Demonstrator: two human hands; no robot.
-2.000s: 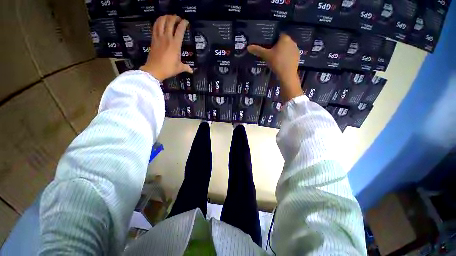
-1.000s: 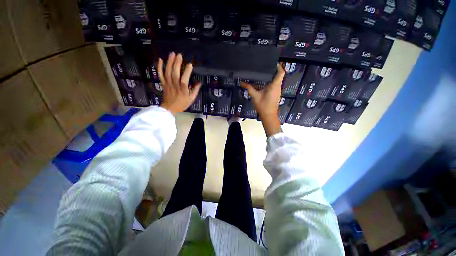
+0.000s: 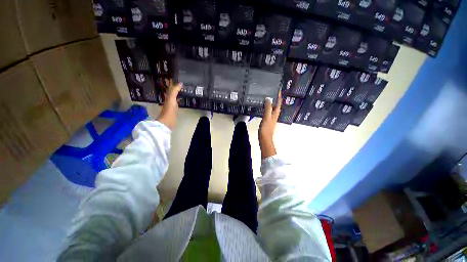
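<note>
A row of three black retail boxes (image 3: 228, 82) lies side by side, with white QR squares and small text facing up. My left hand (image 3: 171, 100) is at the left end of the row and my right hand (image 3: 269, 120) at its right end, so the row is held between them. Behind and around it is a large stack of the same black boxes (image 3: 327, 46), with "GPS" and round emblems showing. The undersides of the held boxes are hidden.
Brown shipping cartons (image 3: 77, 82) form a wall at the left. A blue plastic stool (image 3: 97, 146) stands beside them. Beige floor lies around my legs, with a blue walkway (image 3: 389, 133) at the right. A brown carton and dark items are at the lower right.
Both hands have come from the upper rows towards me, bringing a row of boxes forward and turning it so the QR faces show. More of the blue stool is visible.
</note>
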